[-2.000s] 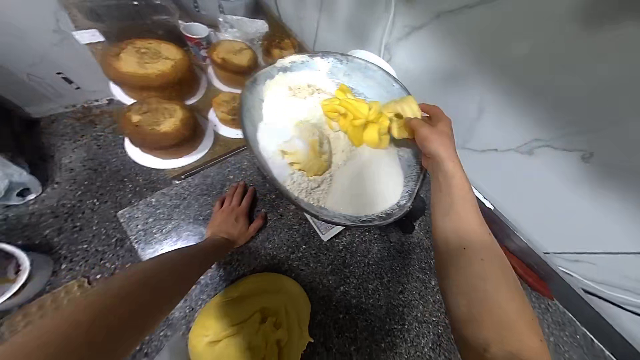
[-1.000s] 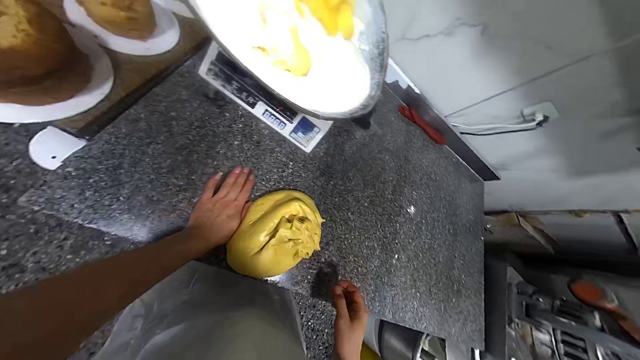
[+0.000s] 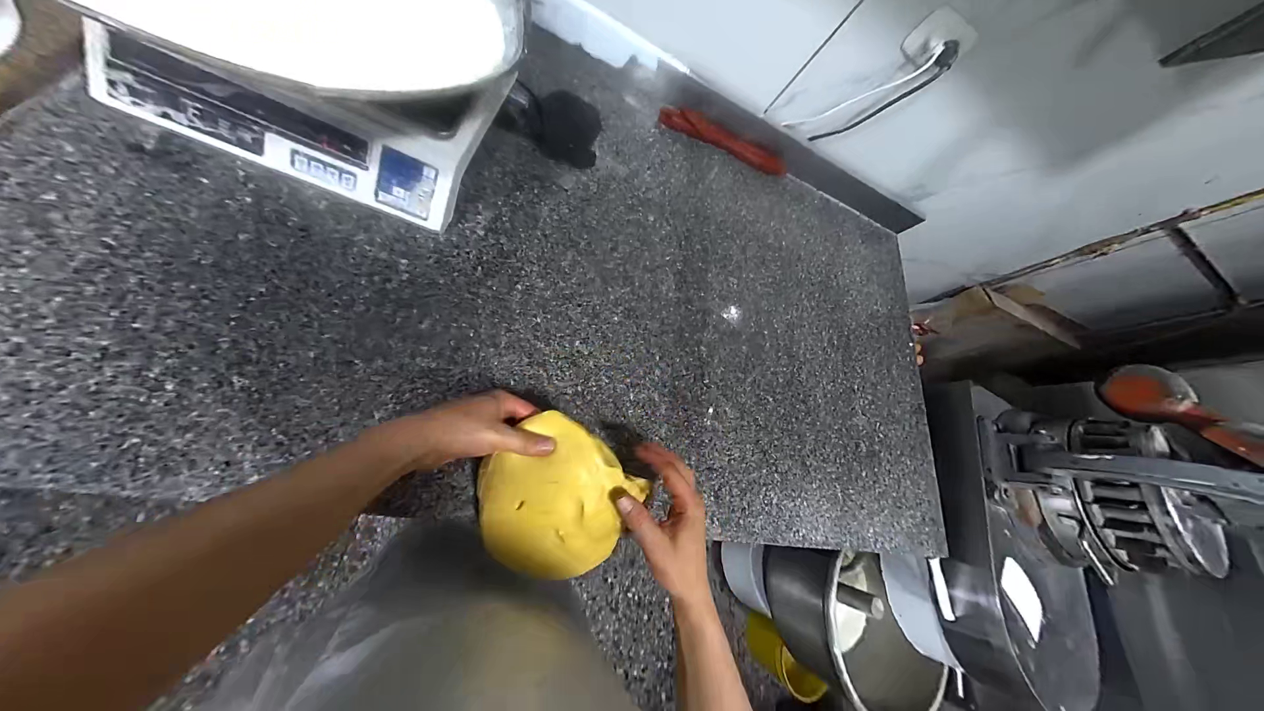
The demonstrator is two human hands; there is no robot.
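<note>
A smooth ball of yellow dough [image 3: 548, 504] lies between both hands near the front edge of the speckled stone counter [image 3: 592, 296]. My left hand [image 3: 484, 430] grips its upper left side, thumb on top and fingers partly hidden behind it. With thumb and fingertips, my right hand [image 3: 667, 513] pinches a small flap at the dough's right side. At the upper left, a metal bowl [image 3: 415, 95] of white powder rests on a digital scale [image 3: 405, 183], away from both hands.
A red cloth or bag [image 3: 721, 140] lies along the wall, below a socket with a plug [image 3: 938, 44]. Beyond the counter's right end is metal machinery [image 3: 1106, 484] with a reddish spoon-like tool [image 3: 1150, 392]. Metal pots [image 3: 889, 632] and a yellow container [image 3: 785, 662] stand below the front edge.
My right hand, which held yellow pieces over the bowl two seconds ago, has come down to the dough. My left hand has gone from the bare counter to the dough. The view has shifted right.
</note>
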